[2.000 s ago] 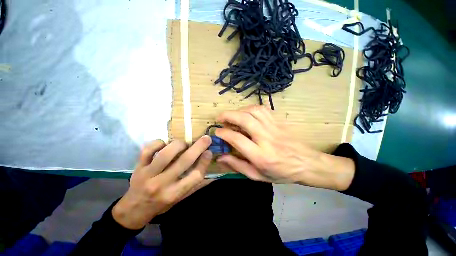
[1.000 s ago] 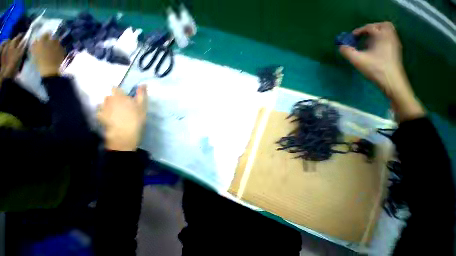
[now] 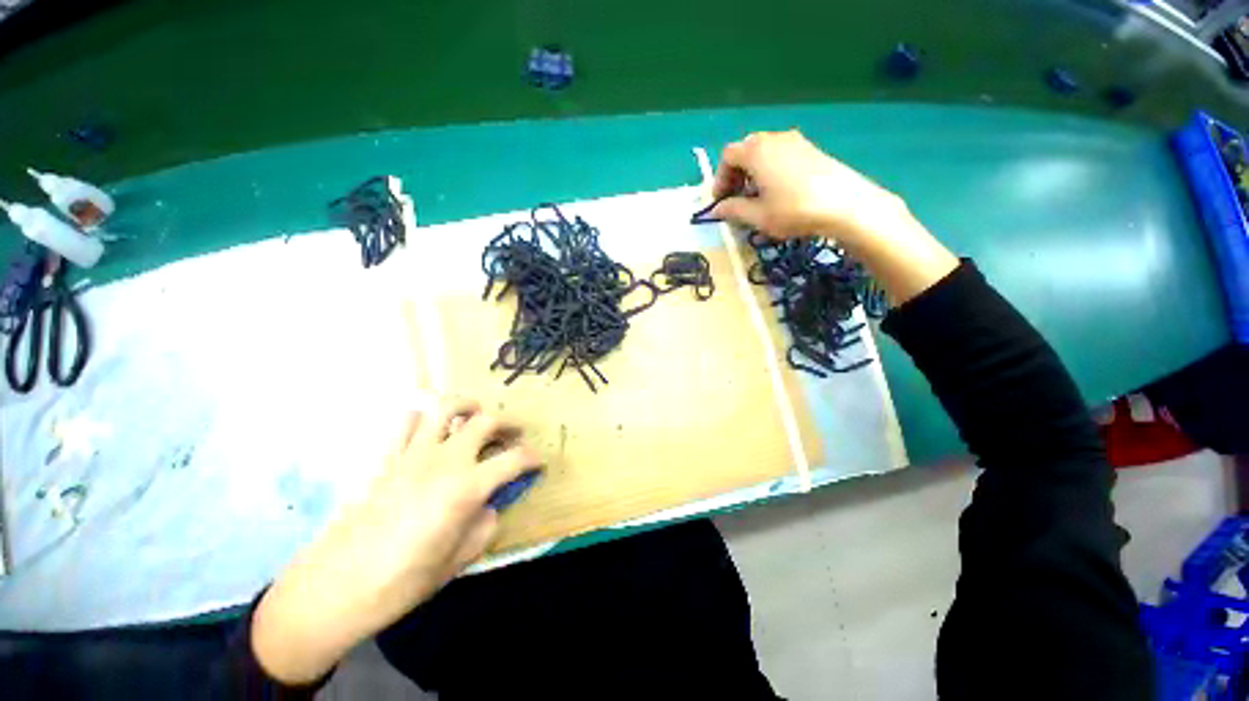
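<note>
My left hand (image 3: 445,486) is over the lower left of the cardboard mat (image 3: 658,425), closed around a dark blue mini bag body (image 3: 514,489) that is mostly hidden by the fingers. My right hand (image 3: 778,185) is above the top end of the right tape strip, pinching a thin dark handle strap (image 3: 708,212) between thumb and finger. The side handle pile (image 3: 818,304) lies just below my right hand. The main handle pile (image 3: 559,295) lies on the cardboard, with a small tangle (image 3: 685,275) to its right.
Black scissors (image 3: 49,329) and white bottles (image 3: 58,230) are at the far left. A small bundle of straps (image 3: 373,221) lies at the white sheet's far edge. Small blue bags (image 3: 551,66) are on the dark green surface beyond. A blue crate (image 3: 1216,226) stands at right.
The view has turned back right. My right hand has left the far green surface, where it held a blue piece, and now pinches a strap. My left hand has come back from the left to the cardboard.
</note>
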